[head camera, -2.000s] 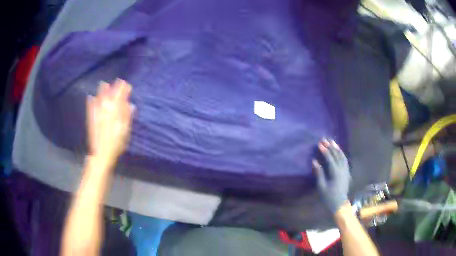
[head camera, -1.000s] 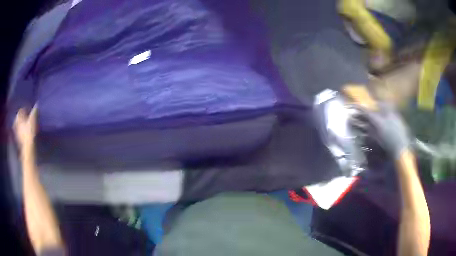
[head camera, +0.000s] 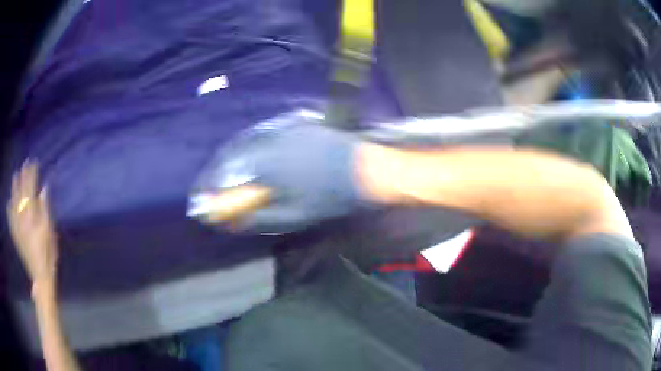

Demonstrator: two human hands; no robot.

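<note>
A purple jacket [head camera: 123, 156] is spread with its shiny lining up, a small white label [head camera: 213, 85] on it. My right hand [head camera: 290, 177], in a grey glove, is closed on the tan handle of a silver steam iron [head camera: 235, 163]. The iron is over the lower middle of the lining; blur hides whether it touches the cloth. My bare left hand [head camera: 32, 217] lies at the jacket's left edge, fingers extended, holding nothing that I can see.
A whitish hose [head camera: 522, 118] runs right from the iron. A yellow strap or hose [head camera: 356, 32] hangs above my glove. A white and red flat piece [head camera: 445, 252] is at the table edge. The light grey table edge [head camera: 210, 293] shows below the jacket. My right arm crosses the right side.
My right hand has gone from the bare cloth to the iron and carried it left over the jacket. My left hand has moved to the jacket's left edge. The view has shifted.
</note>
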